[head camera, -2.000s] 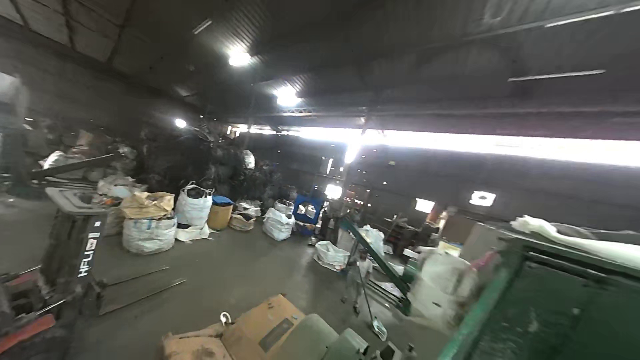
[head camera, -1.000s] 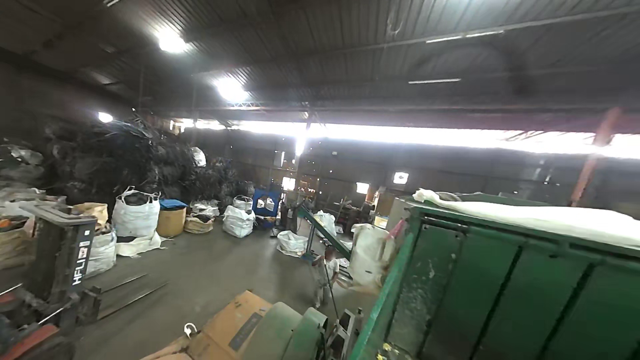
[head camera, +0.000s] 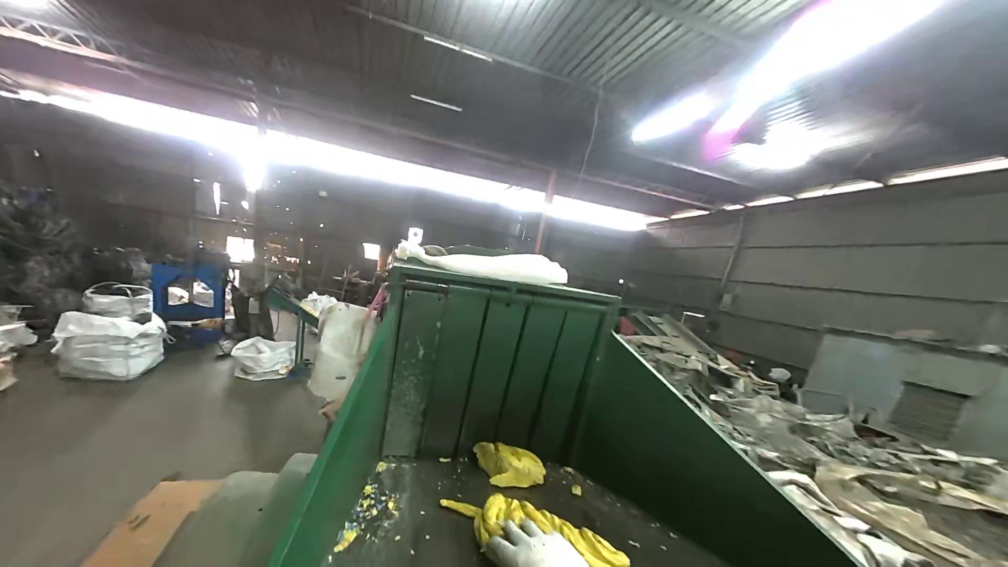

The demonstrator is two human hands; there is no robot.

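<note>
My right hand (head camera: pixel 537 546), in a white glove, is at the bottom of the head view, its fingers curled into a crumpled yellow plastic sheet (head camera: pixel 568 532). The sheet lies on the dark bed (head camera: pixel 417 520) of a green metal hopper or conveyor trough. Just beyond it rests another yellow piece (head camera: pixel 510 465), apart from the hand. Small yellow and blue scraps (head camera: pixel 368 510) are scattered along the left of the bed. My left hand is not in view.
Green side walls (head camera: pixel 669 441) flank the bed, with a tall green panel (head camera: pixel 496 362) at the far end and white material (head camera: pixel 504 265) on top. Waste (head camera: pixel 803 433) is heaped at right. White bulk bags (head camera: pixel 109 345), a blue machine (head camera: pixel 189 303) and cardboard (head camera: pixel 153 520) are at left.
The view has swung right and down onto the green trough. My right hand, unseen in the earlier frames, is now on a yellow sheet.
</note>
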